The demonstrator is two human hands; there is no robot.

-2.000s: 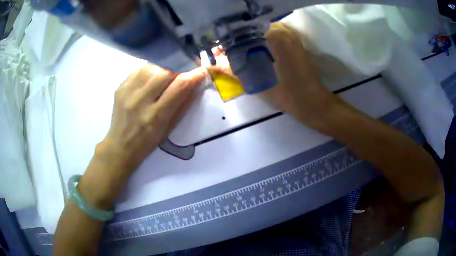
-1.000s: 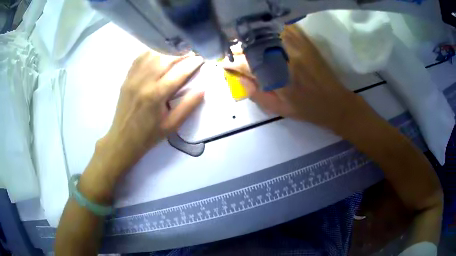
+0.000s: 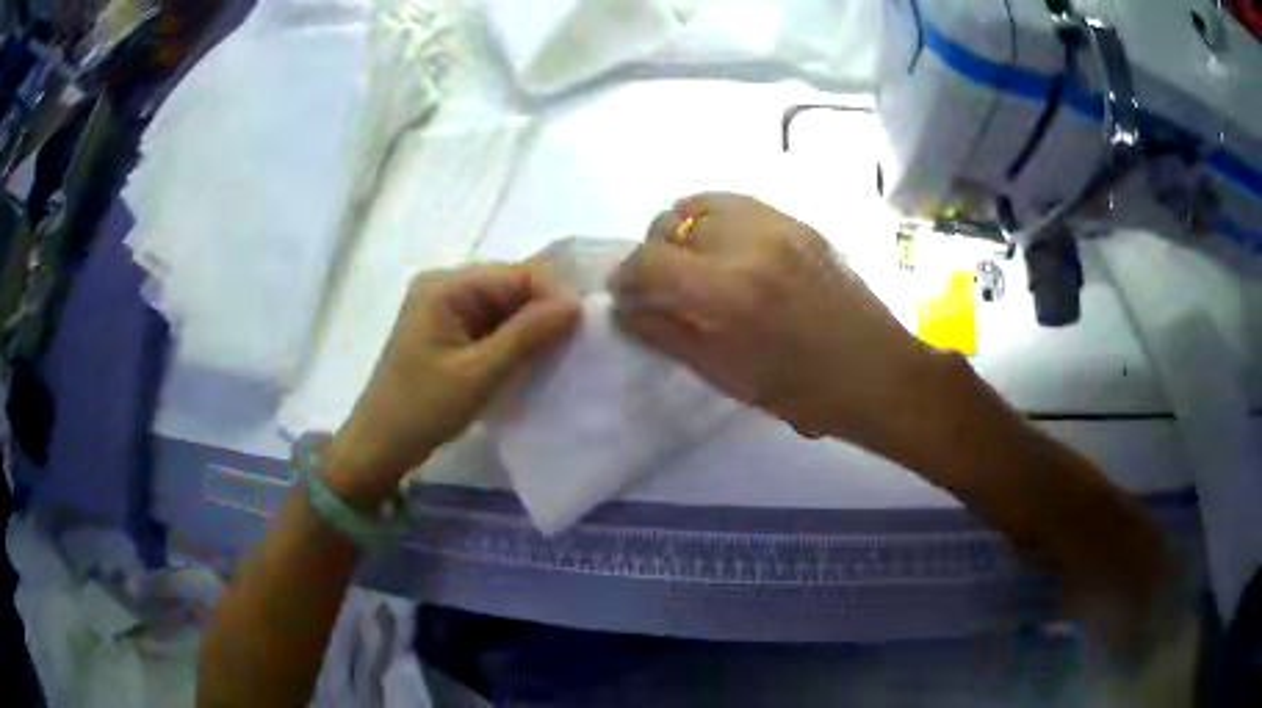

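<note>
A white garment piece (image 3: 574, 443) hangs from both hands above the front of the table, left of the sewing machine. My left hand (image 3: 464, 339) pinches its upper edge between thumb and fingers. My right hand (image 3: 747, 297), with a ring on one finger, pinches the edge close beside it; its fingertips are blurred. The piece's lower corner hangs over the ruler band. The sewing machine head (image 3: 1024, 104), white with blue trim, stands at the upper right. The yellow guard (image 3: 948, 313) and dark grey cylinder (image 3: 1055, 281) are beside the needle area.
Stacked white pieces (image 3: 256, 235) lie at the left of the table. More white cloth (image 3: 664, 42) lies at the back, and a white strip (image 3: 1197, 332) at the right. The ruler band (image 3: 692, 553) runs along the front edge. White cloth (image 3: 104, 629) lies low at the left.
The view has shifted left, so the machine now appears at the right. Both hands have left the needle area and hold a white piece up between them.
</note>
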